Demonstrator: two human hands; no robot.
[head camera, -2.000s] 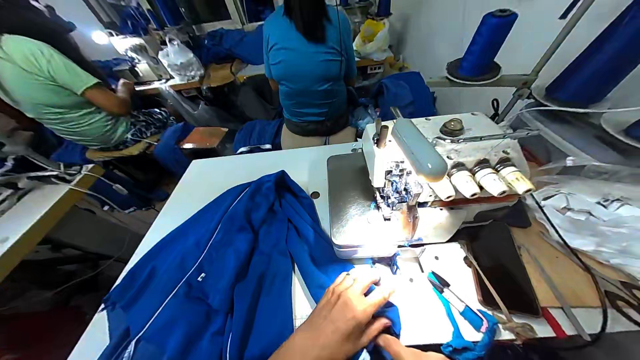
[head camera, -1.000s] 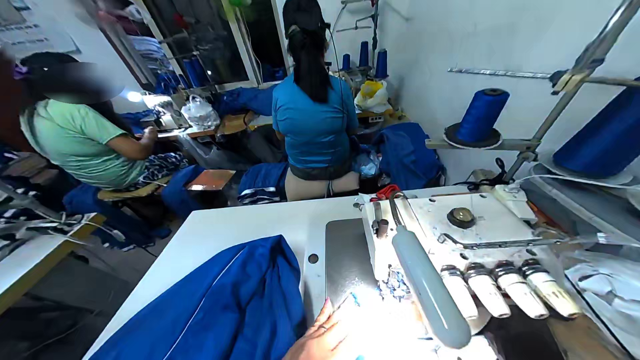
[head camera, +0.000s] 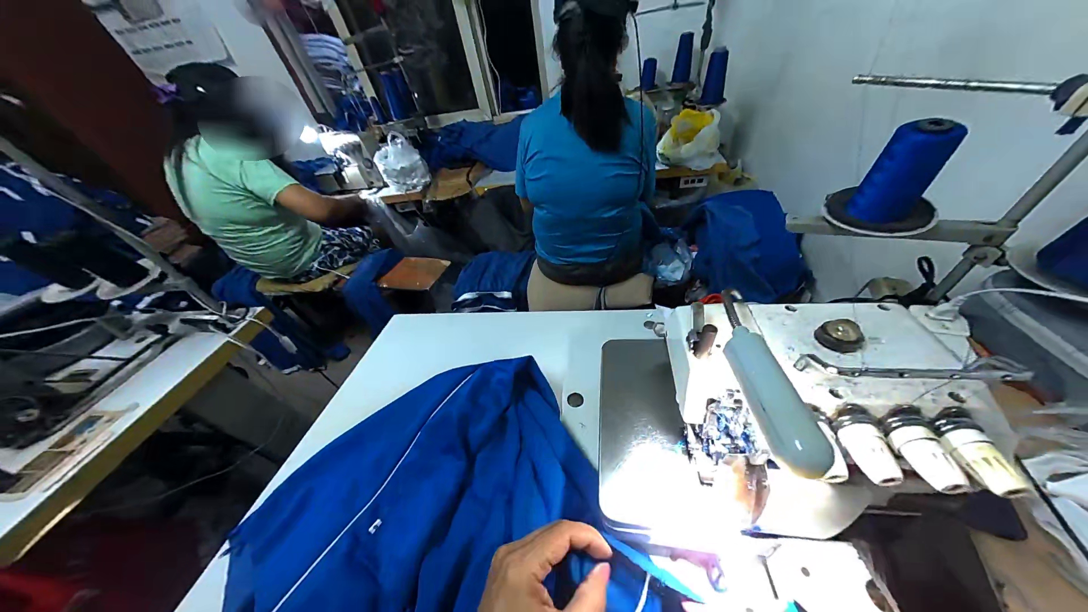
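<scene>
Blue fabric with thin white piping (head camera: 425, 476) lies over the left and front of the white sewing table. My left hand (head camera: 548, 565) is at the bottom centre, thumb and forefinger curved over a fold of this fabric; whether they pinch it cannot be told. Just right of the hand, a light-blue strip (head camera: 659, 574) runs into the lamp glare. An overlock sewing machine (head camera: 731, 425) stands on the right, its metal plate (head camera: 642, 425) beside the fabric. Of my right hand, at most a fingertip shows at the bottom edge in the glare; what it holds is hidden.
Two people sit beyond the table, one in a blue shirt (head camera: 586, 187) and one in a green shirt (head camera: 246, 204). A blue thread cone (head camera: 905, 174) stands on a holder at right. Another machine table (head camera: 127, 433) is at left. Dark objects lie below the machine.
The view has shifted noticeably. My left hand, on the fabric by the machine plate two seconds ago, is now over a fabric fold below the plate, with its thumb and forefinger curved.
</scene>
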